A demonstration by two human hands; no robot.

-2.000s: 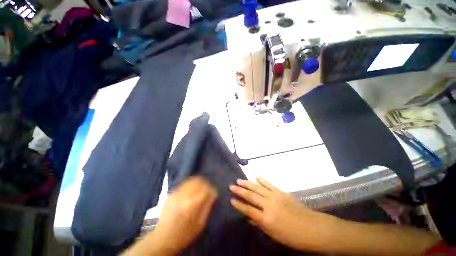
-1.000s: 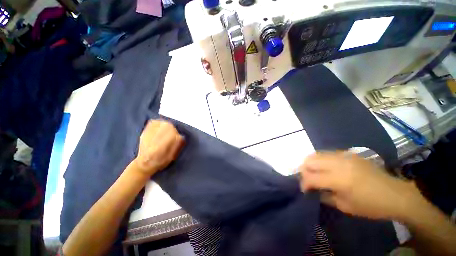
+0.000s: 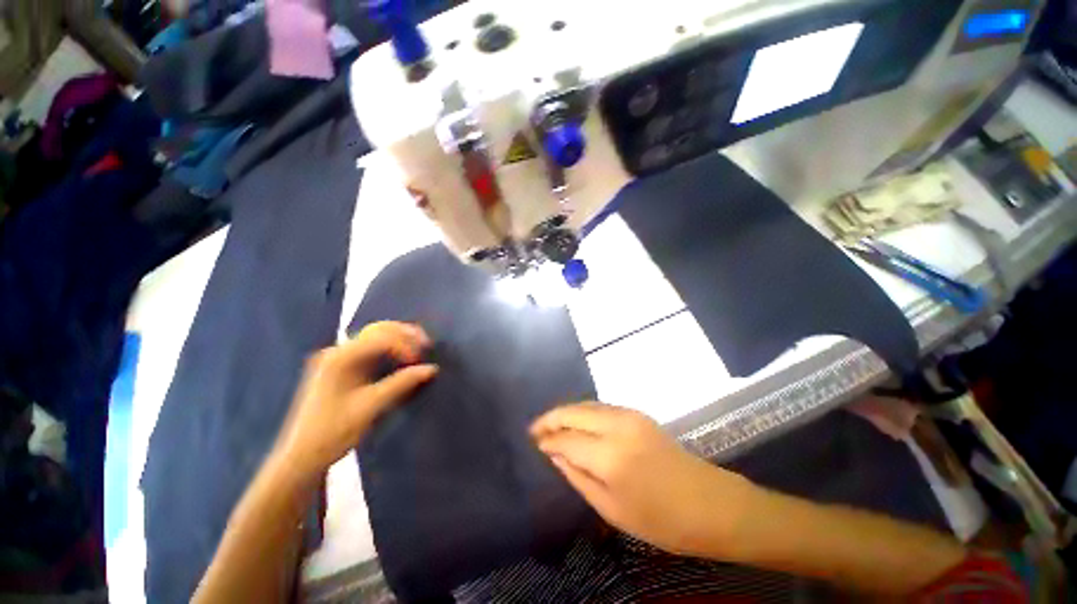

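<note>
A dark cut panel [image 3: 472, 401] lies spread in front of the white sewing machine [image 3: 413, 130], its far end close to the presser foot and needle [image 3: 520, 266]. It hangs over the table's front edge. My left hand [image 3: 360, 389] is on the panel's left side, thumb and fingers bent towards each other; whether cloth is pinched between them cannot be told. My right hand [image 3: 632, 466] rests on the panel's right side, fingers together and slightly bent; its grip on the cloth is unclear.
Long dark panels [image 3: 254, 319] lie at the left. A shaped dark panel [image 3: 756, 260] lies right of the needle. A blue-handled tool [image 3: 921, 277] and a beige bundle [image 3: 898, 203] lie far right. A ruler strip [image 3: 779, 401] runs along the front edge. Dark garments [image 3: 83, 271] are heaped at the left.
The panel, earlier bunched and then stretched across the table front, now lies flatter with its end near the needle. My right hand has moved left. The camera view has shifted.
</note>
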